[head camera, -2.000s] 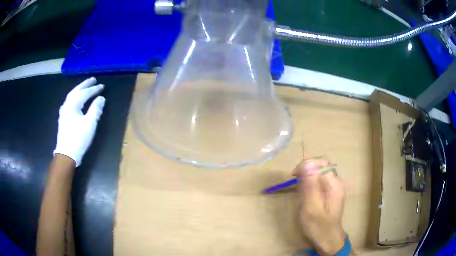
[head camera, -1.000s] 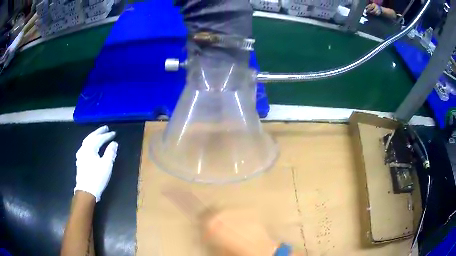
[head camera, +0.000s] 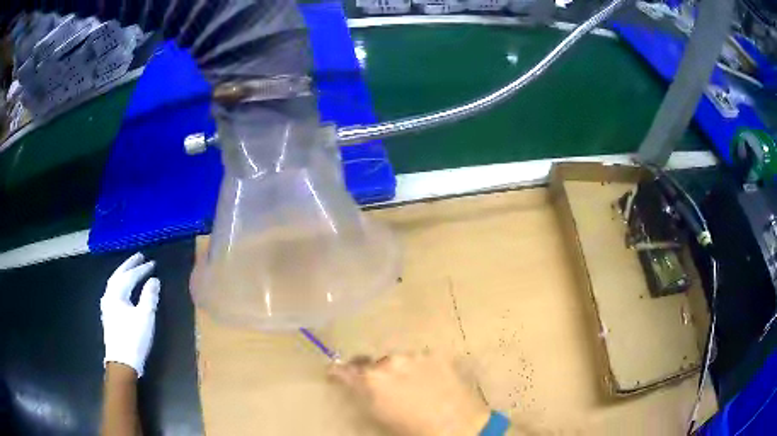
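My bare right hand (head camera: 413, 392) holds a thin blue-purple pen-like tool (head camera: 317, 341) over the cardboard work sheet (head camera: 426, 298). The tool points up and left, its end near the lower rim of the clear fume hood (head camera: 290, 247). The hand is somewhat blurred; a blue wrist strap (head camera: 495, 423) shows at the wrist. My left hand (head camera: 129, 319), in a white glove, rests on the dark mat left of the sheet, thumb and fingers apart, holding nothing. Dark specks lie on the sheet right of my right hand.
A black ribbed hose (head camera: 251, 43) and flexible metal arm (head camera: 477, 98) join the hood. Behind are a blue plastic sheet (head camera: 158, 162) and green belt (head camera: 443, 68). A cardboard tray (head camera: 588, 272) at right holds the dark iron stand (head camera: 660, 247). A green spool (head camera: 753, 155) stands far right.
My right hand has moved left across the sheet with the blue-purple tool. The camera view has shifted, bringing more of the hose and belt into view. My left hand keeps its pose on the mat.
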